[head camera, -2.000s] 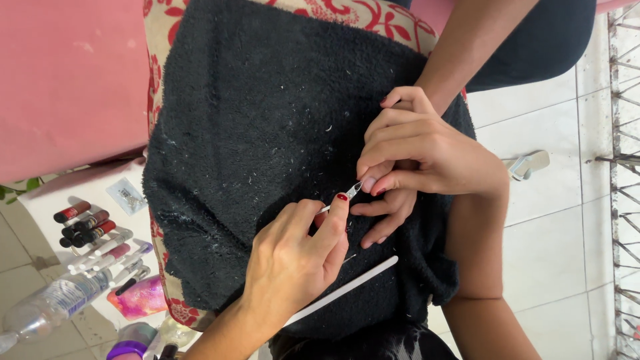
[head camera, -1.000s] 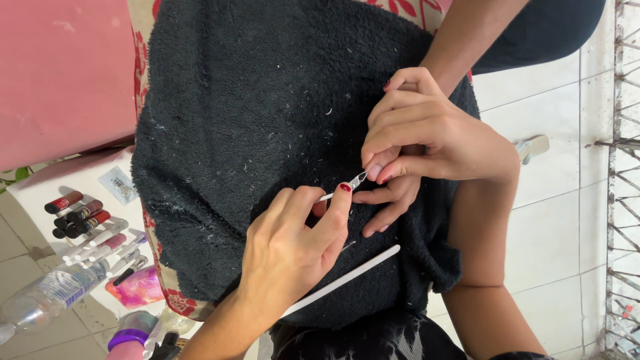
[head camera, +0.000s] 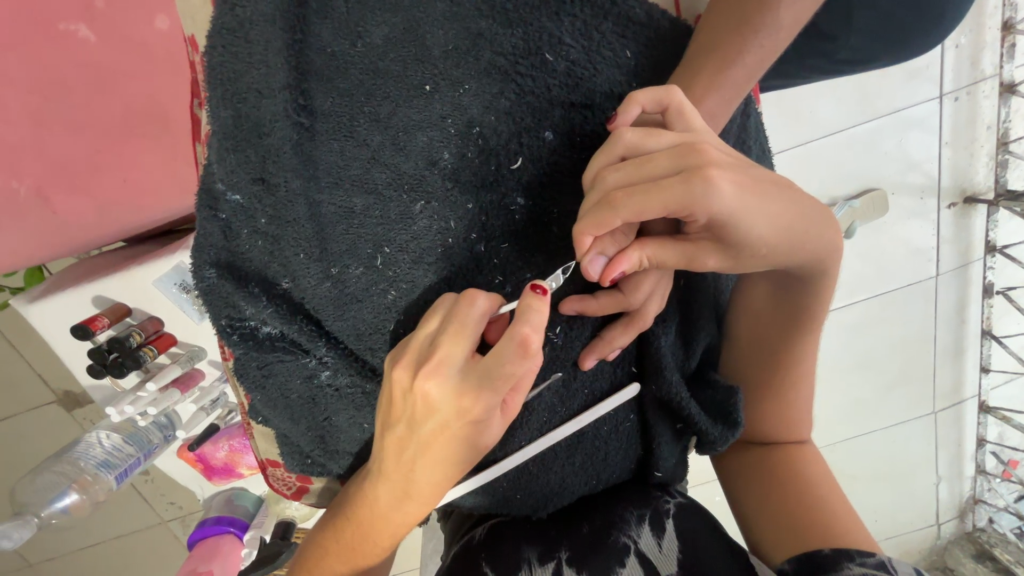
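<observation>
My left hand (head camera: 460, 384), with red nail polish, holds metal cuticle nippers (head camera: 560, 278) between thumb and fingers. Their narrow tips are at the edge of another person's fingertip, next to the nail; whether the tips touch skin is too small to tell. From the right, my right hand (head camera: 704, 200) pinches that finger between thumb and forefinger. The other person's hand (head camera: 632, 308) lies partly hidden beneath mine, its lower fingers bent over a black towel (head camera: 344, 200). A white nail file (head camera: 544, 444) and a thin metal tool (head camera: 546, 386) lie on the towel, below the hands.
At left, a white surface (head camera: 56, 296) bears several nail polish bottles (head camera: 100, 320), a clear plastic bottle (head camera: 88, 472) and a pink-orange item (head camera: 224, 456). A purple-banded container (head camera: 220, 524) is lower down. Pale bits dot the towel. Right are floor tiles, a sandal (head camera: 864, 210) and a metal grille (head camera: 996, 320).
</observation>
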